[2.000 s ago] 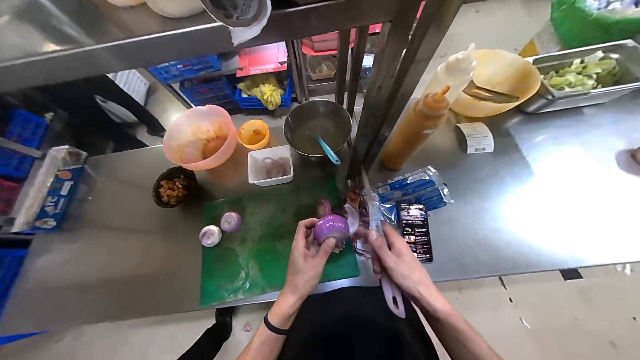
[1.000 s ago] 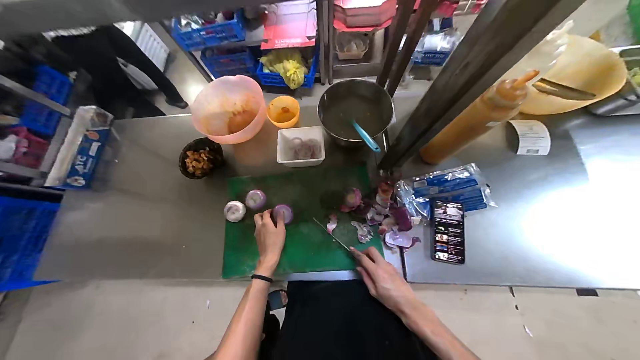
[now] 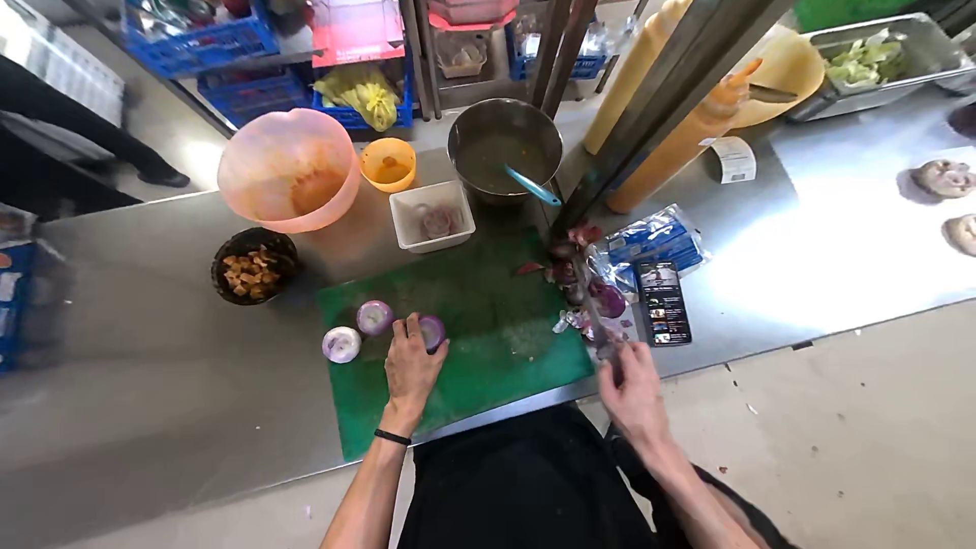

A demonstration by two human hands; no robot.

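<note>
My left hand (image 3: 412, 366) rests with its fingers on a peeled red onion (image 3: 431, 334) on the green cutting board (image 3: 457, 396). Two more peeled onions, a purple one (image 3: 375, 317) and a paler one (image 3: 341, 345), sit just left of it. My right hand (image 3: 631, 385) holds a knife (image 3: 593, 309) by its handle at the board's right edge. The blade is blurred and lies over a heap of onion skins (image 3: 566, 273). Beside the blade is a dark purple onion piece (image 3: 609, 300).
Behind the board stand a white tub with onion slices (image 3: 432, 216), a steel pot (image 3: 505, 145), a small orange bowl (image 3: 389, 165) and a large pink bowl (image 3: 290, 171). A dark bowl of brown chunks (image 3: 255, 265) is at left. A phone (image 3: 663, 303) lies right, near a metal post (image 3: 656, 99).
Two seconds ago both hands were together near an onion over the board's right part. The left hand has since set down an onion beside the other two; the knife has moved right, over the skins.
</note>
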